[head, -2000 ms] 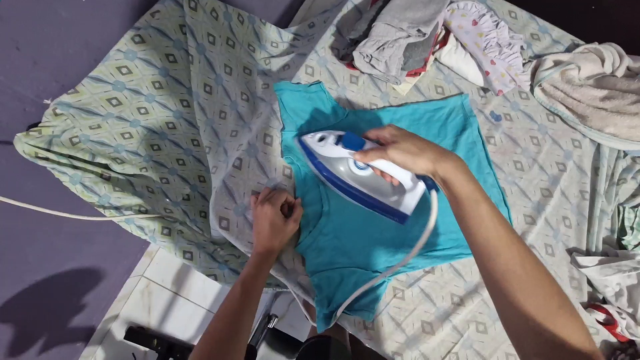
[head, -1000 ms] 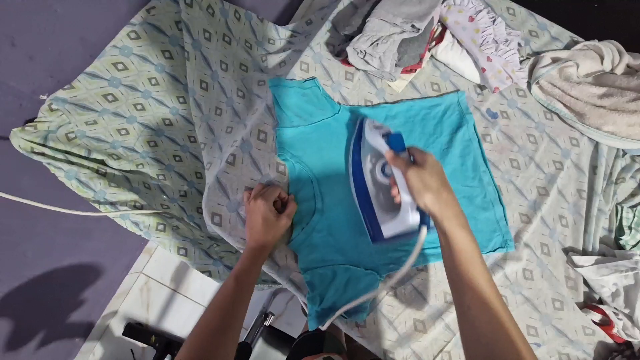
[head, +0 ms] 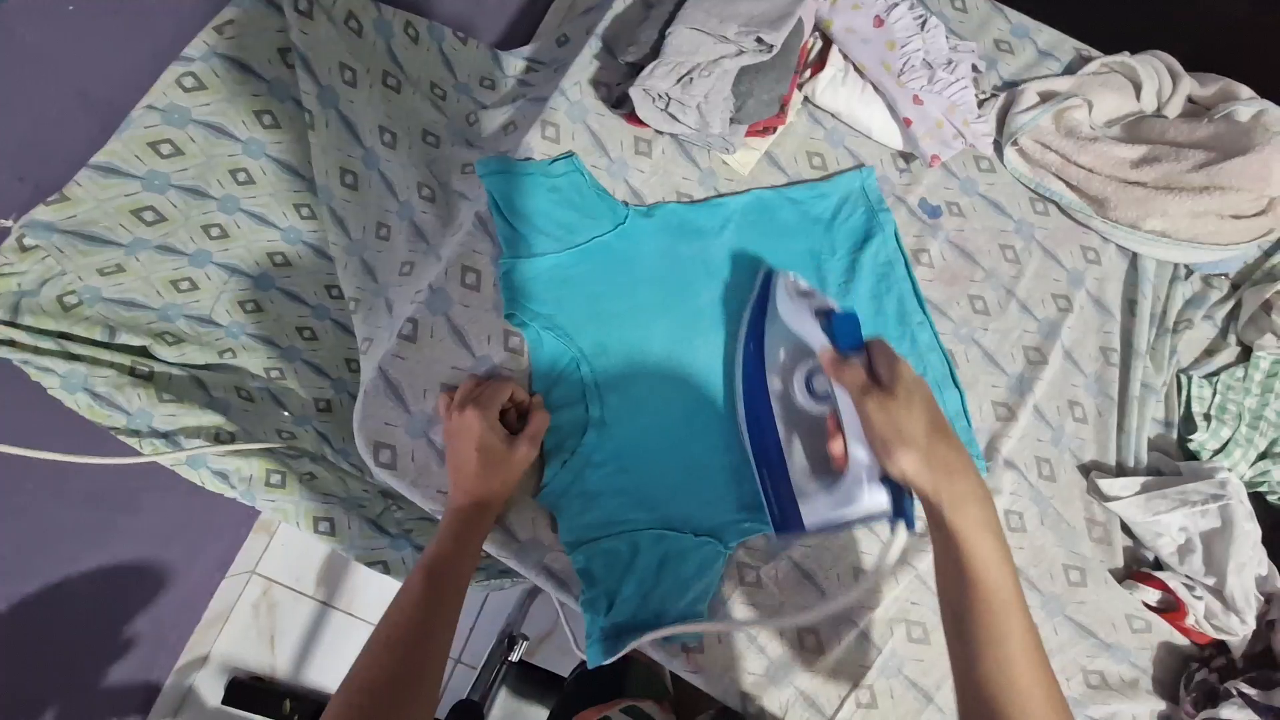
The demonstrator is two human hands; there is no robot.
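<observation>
A turquoise short-sleeved shirt (head: pixel 660 300) lies spread flat on a patterned cloth (head: pixel 1030 340), its neckline to the left and its hem to the right. My right hand (head: pixel 880 410) grips the handle of a white and blue clothes iron (head: pixel 790 420), which stands over the lower middle of the shirt, tip pointing up in the view. From the iron's heel a pale cord (head: pixel 770 622) curves across the lower sleeve. My left hand (head: pixel 493 435), fingers curled, rests at the neckline's edge; whether it pinches fabric is hidden.
Folded grey clothes (head: pixel 710 75) and a ruffled printed garment (head: pixel 915 70) lie beyond the shirt. A beige towel (head: pixel 1150 150) sits at the upper right, with a white garment (head: pixel 1200 540) below it. The cloth hangs over white floor tiles (head: pixel 310 600) at lower left.
The iron, in my right hand, has moved right from near the neckline and turned from pointing left to pointing up. My left hand stays by the neckline.
</observation>
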